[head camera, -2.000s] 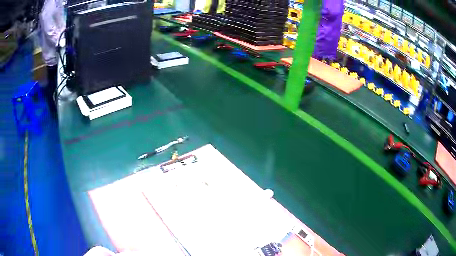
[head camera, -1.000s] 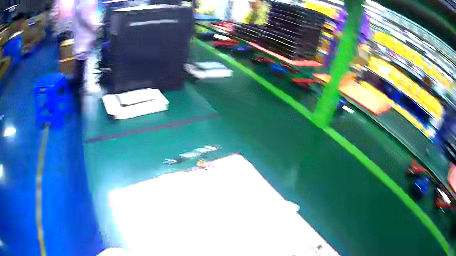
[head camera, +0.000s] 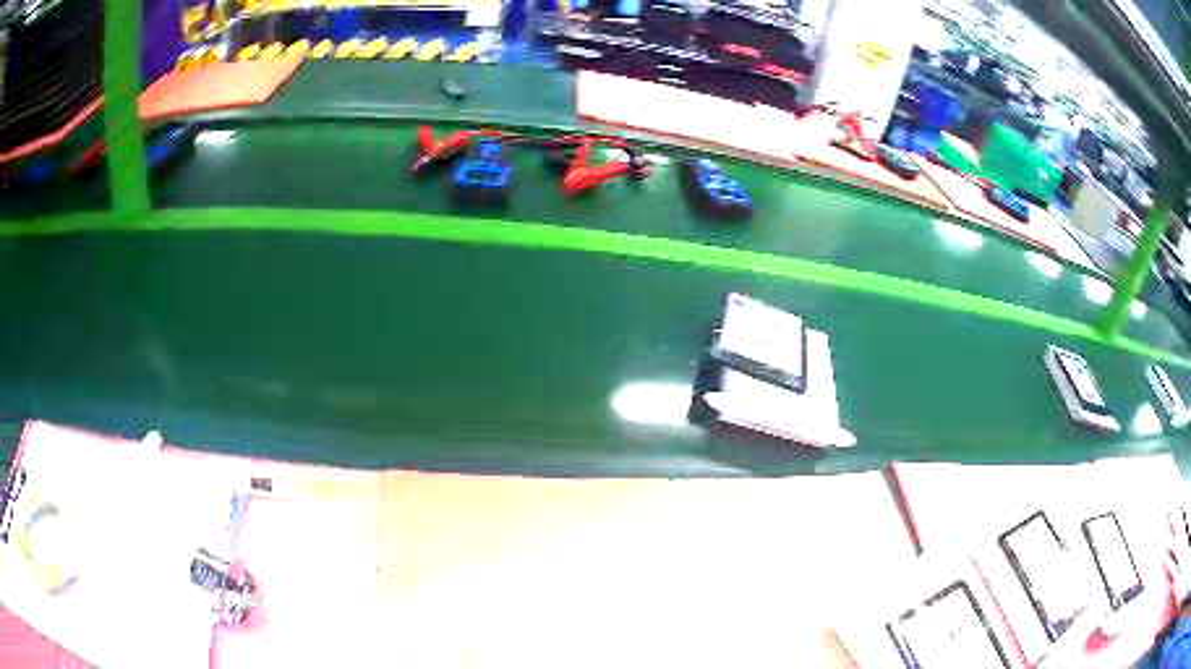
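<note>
Neither of my hands is in view. A pale, overexposed mat (head camera: 627, 562) lies along the near side. At its left lie white papers (head camera: 131, 503), with yellowish tape rolls (head camera: 50, 549) and a small dark and silver lump (head camera: 235, 595) on them. A black-framed e-reader (head camera: 764, 342) sits tilted or offset on a white tray (head camera: 784, 416) on the green belt. Several black-framed e-readers (head camera: 1041, 575) lie in white trays on the mat at the lower right; the nearest (head camera: 956, 630) is cut off by the bottom edge.
The dark green belt (head camera: 392, 340) has a bright green rail (head camera: 523, 235) and posts. Two more devices (head camera: 1080, 388) stand on the belt at the right. Beyond the rail are red and blue tools (head camera: 483, 170) and orange mats. Something blue (head camera: 1179, 643), possibly a sleeve, shows at the lower right edge.
The view has swung far to the right. The black case and blue stool have left the picture; the belt e-reader and the row at right have come in. The white shape at bottom left is gone.
</note>
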